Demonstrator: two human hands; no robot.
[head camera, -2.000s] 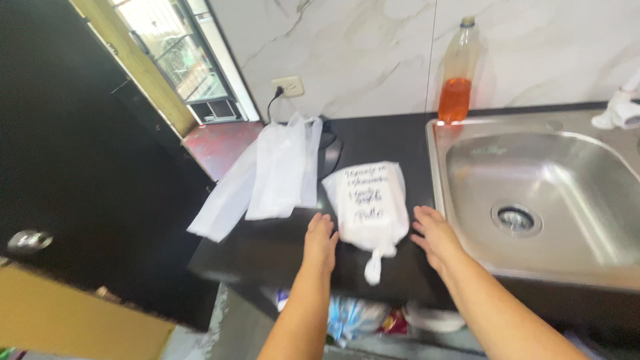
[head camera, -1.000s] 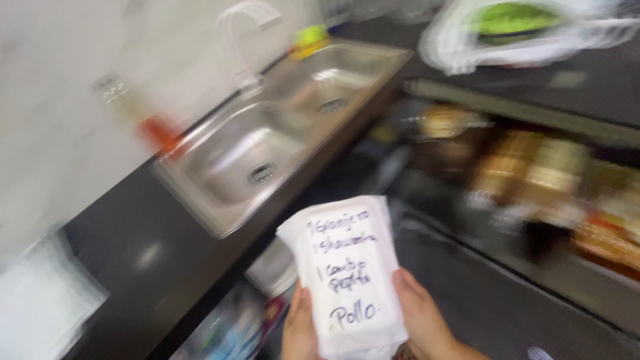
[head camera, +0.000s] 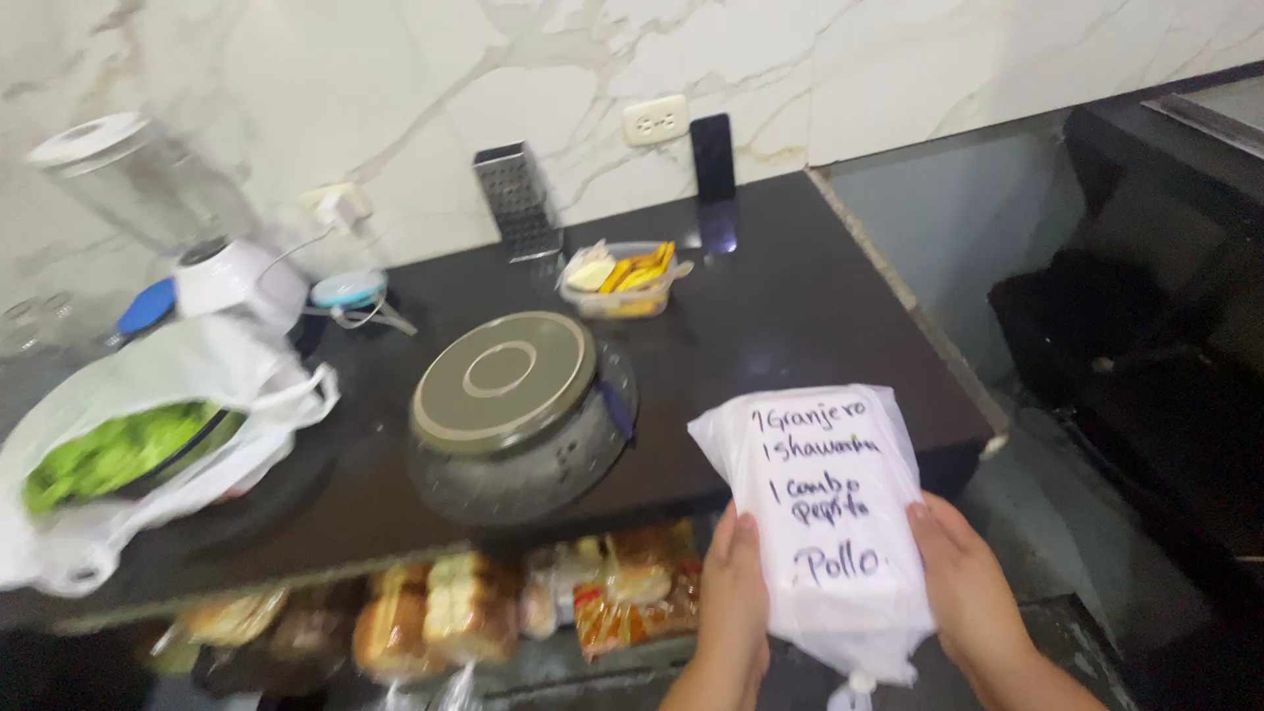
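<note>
A white plastic bag (head camera: 829, 533), wrapped tight around a box-shaped content and bearing handwriting, is held between my two hands at the lower right. My left hand (head camera: 736, 592) grips its left side and my right hand (head camera: 968, 583) its right side. The knotted end of the bag hangs at the bottom, towards me. The package is over the front edge of the dark countertop (head camera: 790, 326). What lies inside the bag is hidden.
On the counter are a covered round pot (head camera: 504, 395), a plastic container with yellow pieces (head camera: 622, 281), a metal grater (head camera: 518, 202), a phone (head camera: 713, 158), a blender (head camera: 237, 281) and a bag with green leaves (head camera: 128, 449). Packaged bread (head camera: 469, 607) sits on the shelf below.
The wrapped bag lay on the counter between my open hands two seconds ago; both hands now hold it, lifted. The view has swung from the sink to another stretch of counter.
</note>
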